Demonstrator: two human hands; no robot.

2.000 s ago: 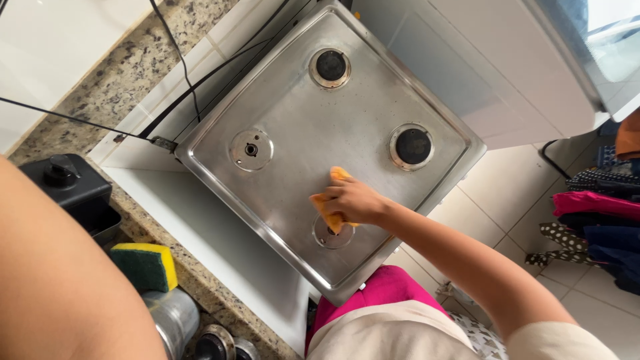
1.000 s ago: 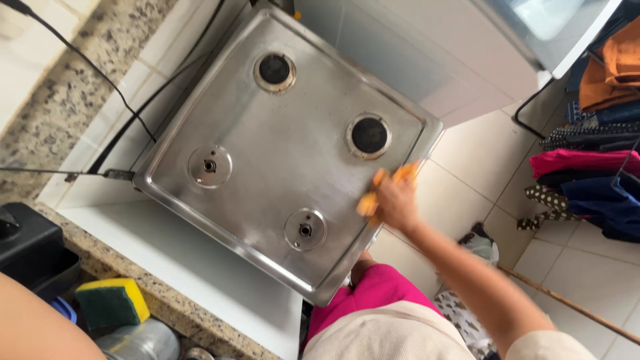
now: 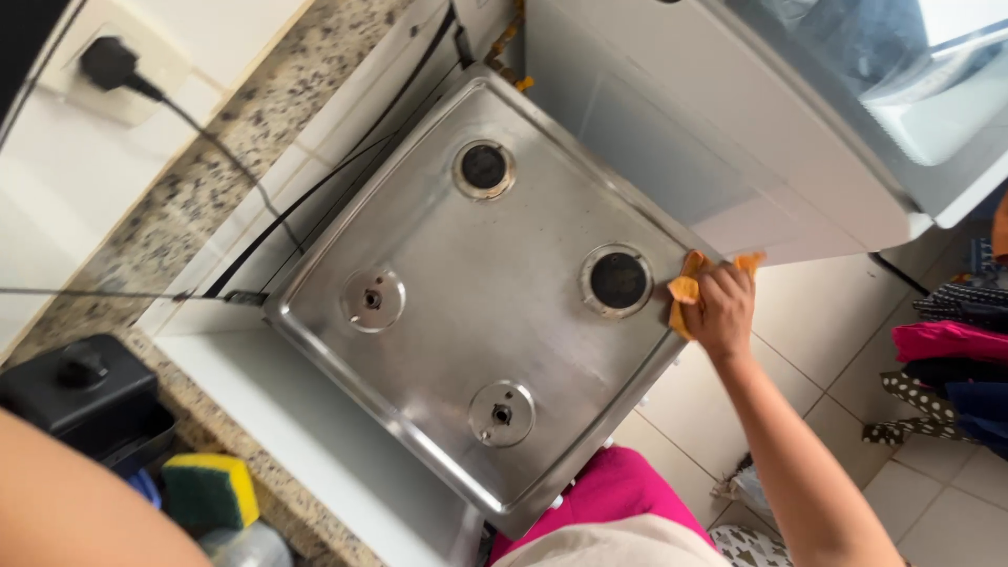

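My right hand (image 3: 723,309) holds a bunched orange cloth (image 3: 687,290) against the right rim of a stainless steel stovetop (image 3: 472,315), beside a burner with a black cap (image 3: 620,279). A second black-capped burner (image 3: 483,167) sits near the stovetop's far corner. Two burner seats, one at the left (image 3: 373,300) and one near the front (image 3: 502,413), show bare metal without caps. Of my left side only part of the arm (image 3: 79,504) shows at the lower left edge; the left hand is out of view.
A granite counter (image 3: 236,429) runs along the left, with a black lidded container (image 3: 75,394) and a green and yellow sponge (image 3: 209,490). A plug (image 3: 110,63) with a cable is in a wall socket. A white appliance (image 3: 756,181) stands beyond the stove; clothes (image 3: 953,342) hang at the right.
My right hand with the orange cloth has moved from the front burner seat, where it was two seconds ago, to the stovetop's right rim, and farther along that rim since one second ago.
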